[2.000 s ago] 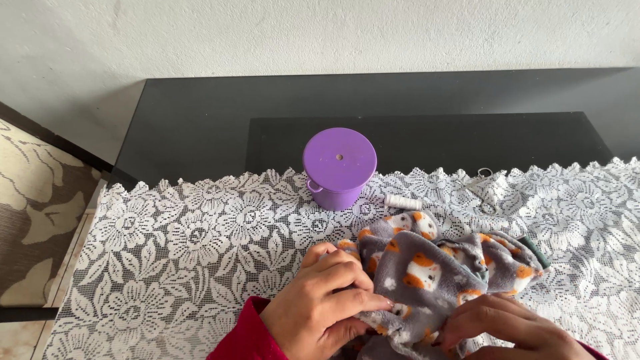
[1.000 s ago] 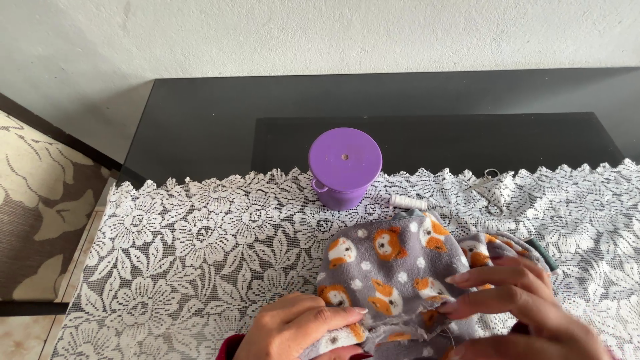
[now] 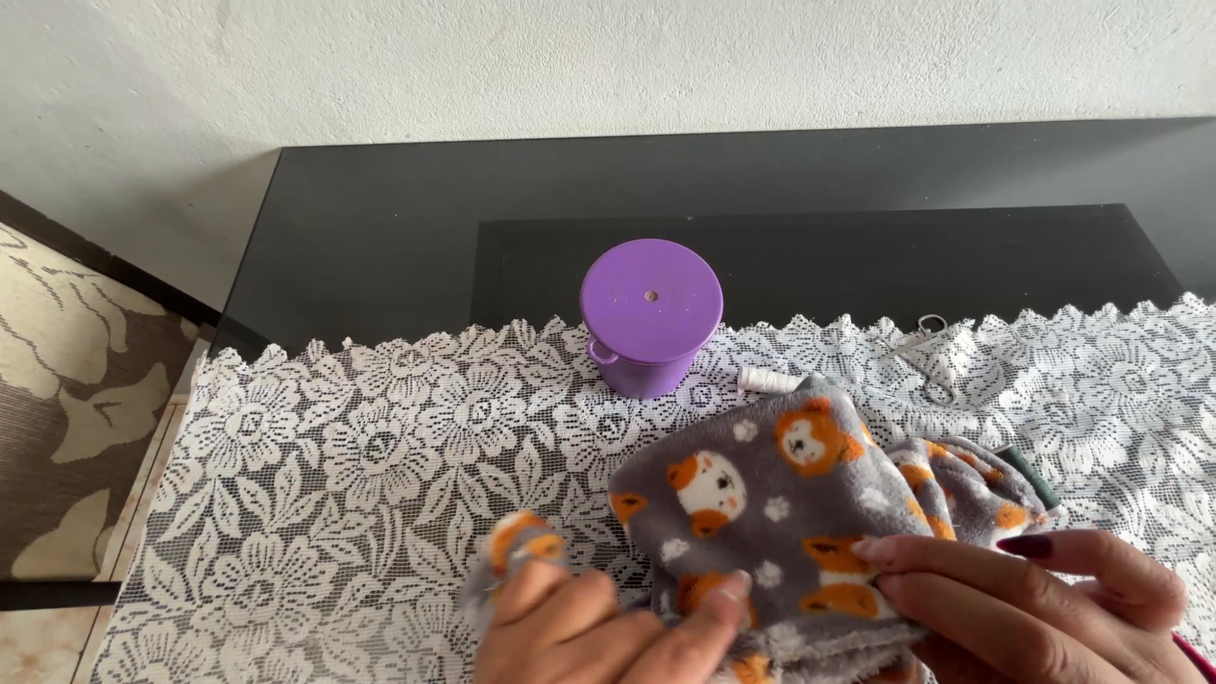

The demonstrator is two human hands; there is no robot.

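Note:
Grey plush fabric [image 3: 760, 484] printed with orange-and-white dog faces and white paw prints lies at lower centre right. My left hand [image 3: 608, 627] grips its lower left part, with a blurred bit of the same cloth sticking up behind the fingers. My right hand [image 3: 1035, 598] pinches the fabric's right side between thumb and fingers. A white thread spool [image 3: 768, 381] lies behind the cloth, and a dark green thread spool [image 3: 1031, 478] rests at its right end. Small metal scissors [image 3: 926, 359] lie farther back on the right.
A lidded purple plastic container [image 3: 651, 304] stands behind the fabric. White floral lace cloth [image 3: 408, 475] covers the front of a black glass-like tabletop [image 3: 380, 209], which meets a white wall [image 3: 608, 66]. A patterned brown-and-cream surface [image 3: 66, 408] shows at the left.
The fabric has gone from bunched to spread flatter, its printed side showing. Since one second ago, my left hand has raised a piece of the cloth at the left.

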